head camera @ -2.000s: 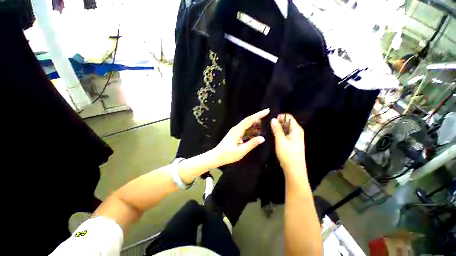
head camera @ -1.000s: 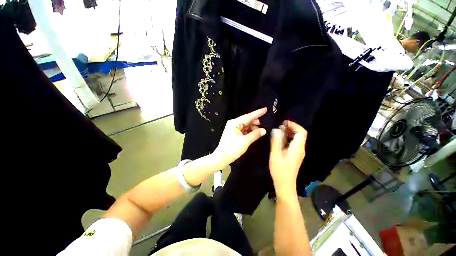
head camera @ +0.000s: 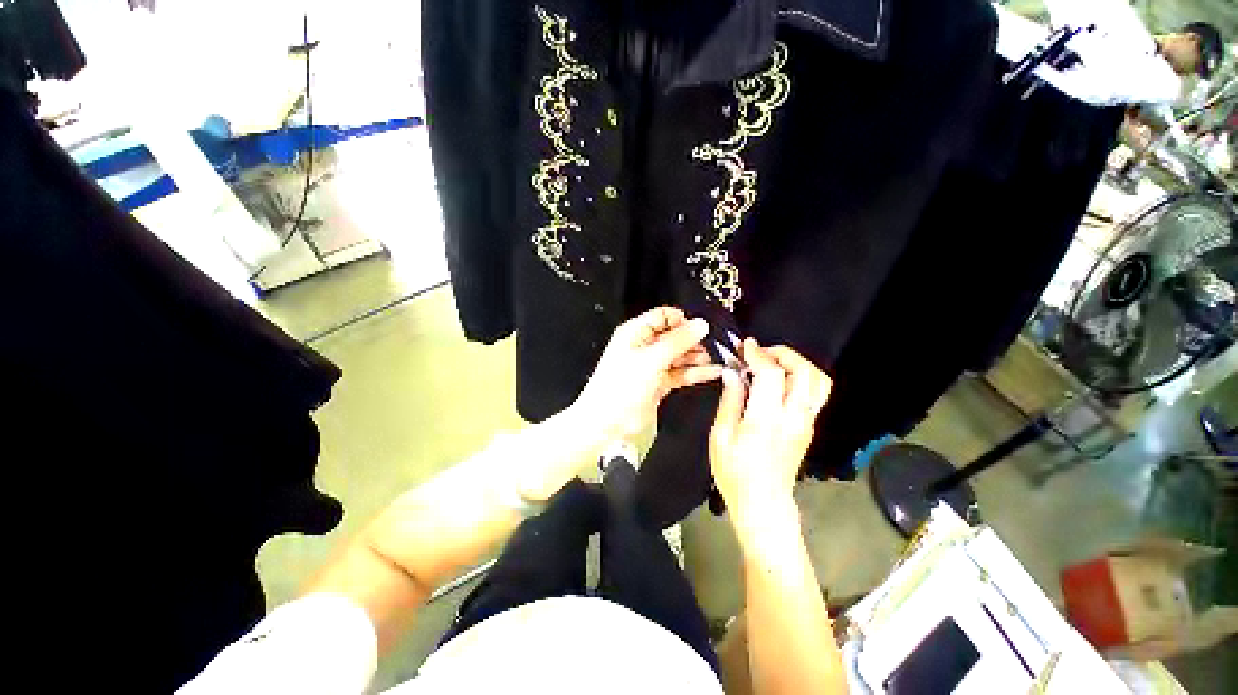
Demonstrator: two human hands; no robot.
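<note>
A black embroidered garment point(head camera: 842, 204) hangs in front of me, with pale gold scallops down both sides of its front opening and pale stitching on the collar. My left hand point(head camera: 652, 367) pinches the front edge between thumb and fingers. My right hand point(head camera: 768, 407) is right beside it, closed on small metallic thread snips point(head camera: 730, 356) whose pointed tip shows between the fingertips, touching or very near the cloth. The snips' handle is hidden in my right fingers.
Other black garments point(head camera: 122, 407) hang at the left. A standing fan point(head camera: 1140, 292) is at the right. A white worktable point(head camera: 937, 611) with a dark phone point(head camera: 933, 660) is lower right, near a red box point(head camera: 1097, 604). A person point(head camera: 1195, 52) is upper right.
The opened front has swung closed, so embroidery shows on both sides. The view has tipped lower. Both hands have come together at the front edge, and the snips' tip now shows.
</note>
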